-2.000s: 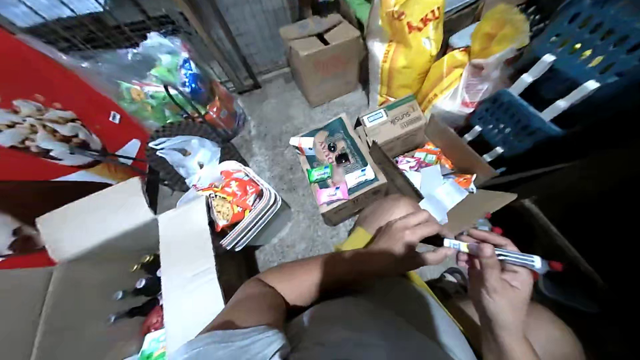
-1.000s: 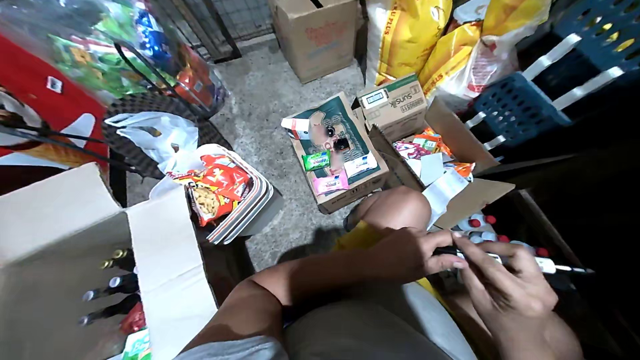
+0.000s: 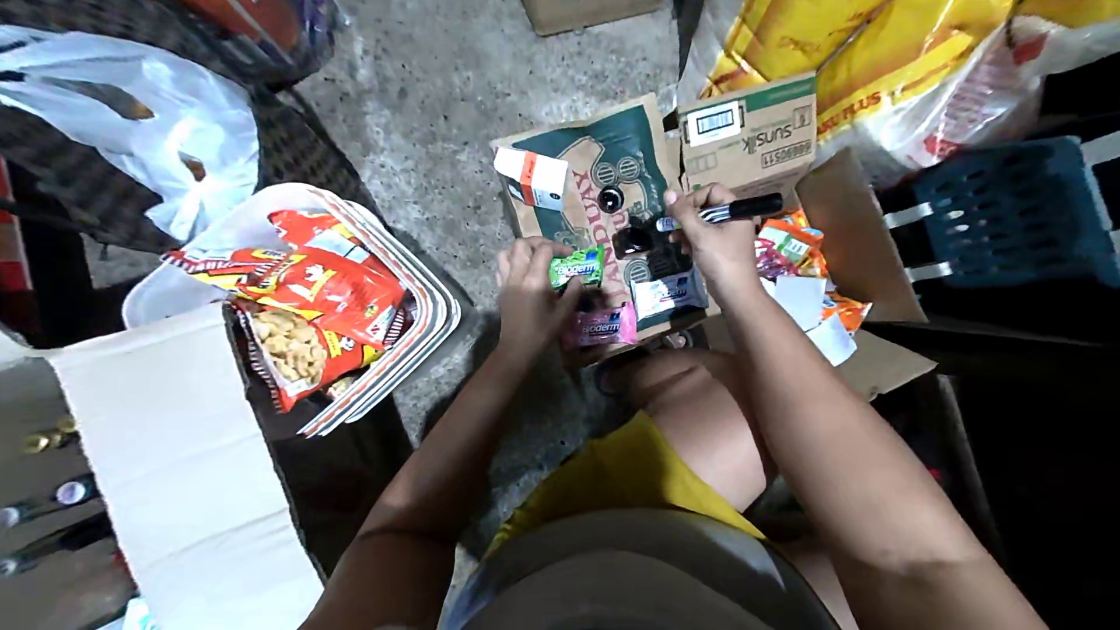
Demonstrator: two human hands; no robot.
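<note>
My left hand (image 3: 535, 293) grips the left end of a green Bioderm soap pack (image 3: 581, 266), which lies on a closed cardboard box (image 3: 612, 144). In my right hand (image 3: 713, 236) is a marker pen (image 3: 719, 213), its black end pointing right and its other end over the box. A pink soap pack (image 3: 604, 325) and a white one (image 3: 670, 296) rest near the box's lower edge. Farther up on the box are a small white and orange carton (image 3: 531, 178), a round dark object (image 3: 611, 199) and a dark square object (image 3: 633, 241).
Snack packs (image 3: 324, 284) sit on stacked plastic tubs (image 3: 433, 337) at left, beside an open carton (image 3: 188, 472) with bottles. A Sunsilk carton (image 3: 748, 136), an open box of sachets (image 3: 862, 236), a blue plastic basket (image 3: 1015, 214) and yellow sacks (image 3: 822, 44) stand at right.
Both hands have moved from the lower right to the box of soap packs. My left hand has let go of the pen and taken hold of the green pack. The view has shifted closer to the box.
</note>
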